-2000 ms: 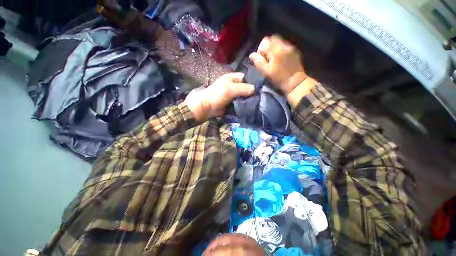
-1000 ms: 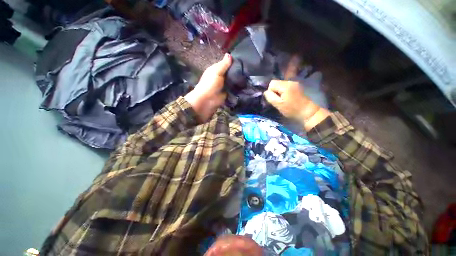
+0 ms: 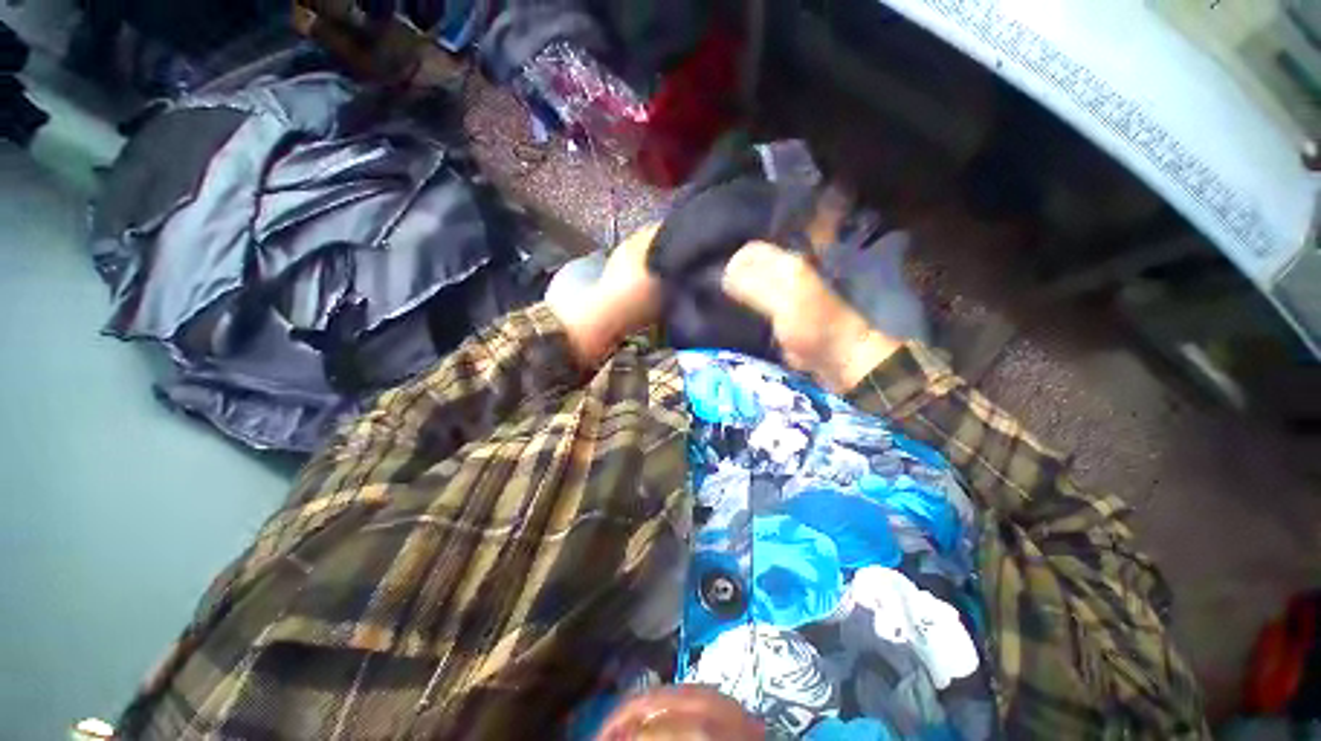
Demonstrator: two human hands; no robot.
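A dark grey and black cloth piece (image 3: 710,239) is held above my lap between both hands, with lighter grey cloth showing at its far end and right side. My left hand (image 3: 611,294) grips its left edge, partly behind the cloth. My right hand (image 3: 790,301) is on its near right side, blurred, with the fingers bent onto the cloth. A small pale patch shows at the cloth's far tip. Fine seams are too blurred to tell.
A heap of grey and black cloth pieces (image 3: 312,246) lies at left on a pale green surface (image 3: 102,507). Clear crinkled plastic (image 3: 580,90) and a red item (image 3: 688,109) lie beyond my hands. The white table edge with a ruler scale (image 3: 1101,123) is at upper right.
The cloth has gone from bunched between my close hands to opened wider, its dark face now showing. My right hand has moved slightly left and nearer since one second ago.
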